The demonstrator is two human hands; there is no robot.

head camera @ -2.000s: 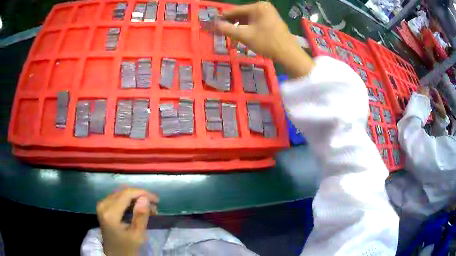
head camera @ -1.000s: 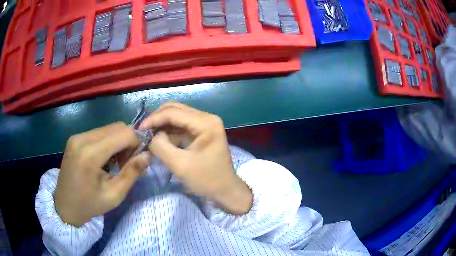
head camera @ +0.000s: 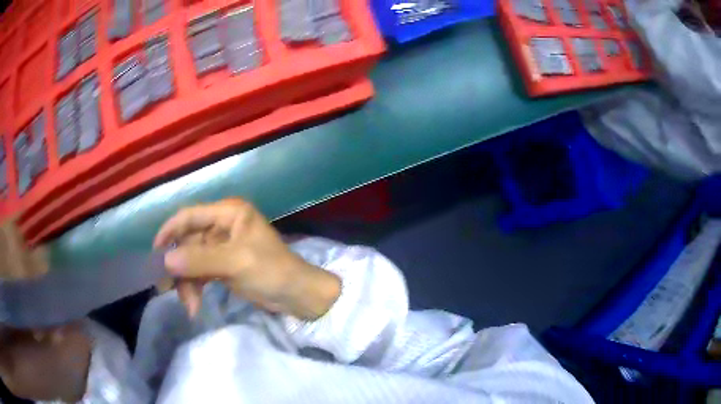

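A grey metal link strip [head camera: 95, 286], blurred by motion, stretches between my two hands over the near edge of the bench. My left hand [head camera: 43, 355] is at the lower left, blurred and cut by the picture's edge, and holds the strip's left part. My right hand [head camera: 237, 256] has its thumb and fingertips at the strip's right end. A stacked red compartment tray [head camera: 237, 118] lies beyond my hands, with folded grey bands [head camera: 142, 75] in its pockets, mostly side by side.
A blue parts bin [head camera: 435, 22] with shiny pieces sits right of the stack. Another red tray [head camera: 553, 85] with folded bands lies beyond it. The green bench edge [head camera: 340, 189] runs diagonally. A neighbour's white sleeve [head camera: 680, 102] is at right, above blue stools [head camera: 553, 177].
My right hand left the tray and came down to my left hand. The strip, bunched a second ago, is now stretched between them. The view has turned, shifting the trays up and left.
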